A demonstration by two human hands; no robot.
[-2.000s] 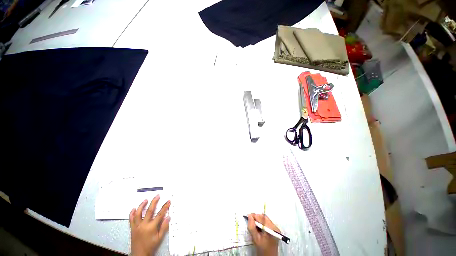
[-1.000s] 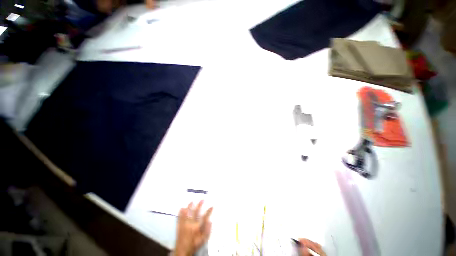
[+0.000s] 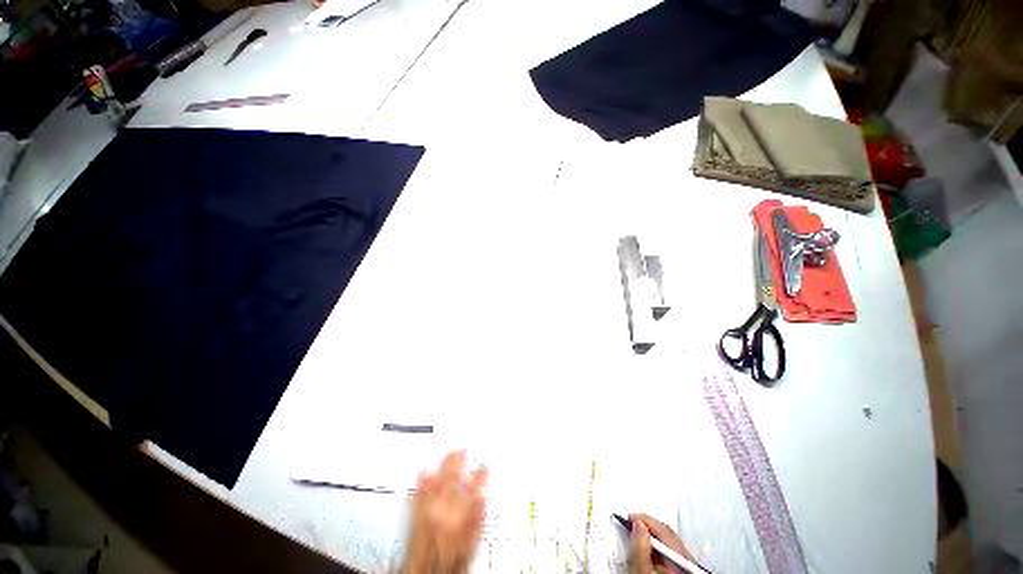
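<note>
My left hand (image 3: 447, 514) lies at the near side of the white table, fingers spread and slightly blurred, holding nothing. My right hand (image 3: 654, 546), cut off by the bottom edge, holds a white pen (image 3: 675, 554) with a dark tip pointing up and left. White paper (image 3: 348, 465) lies around my left hand, hard to tell from the table. Thin yellow lines (image 3: 591, 493) show between my hands. A small dark strip (image 3: 407, 428) lies above and left of my left hand. A clear ruler with a pinkish-purple grid (image 3: 754, 471) lies right of my right hand.
Dark fabric (image 3: 213, 269) covers the table's left side. A grey metal block (image 3: 636, 294) stands mid-table. Black-handled shears (image 3: 765, 336) lie beside red-orange pieces (image 3: 830, 294) under a silver clip (image 3: 794, 252). Folded khaki pieces (image 3: 796, 146) and more dark cloth (image 3: 673, 62) lie at far right.
The view has shifted, so the table items sit further right than two seconds ago. My right hand and the pen are lower in the picture, more cut off.
</note>
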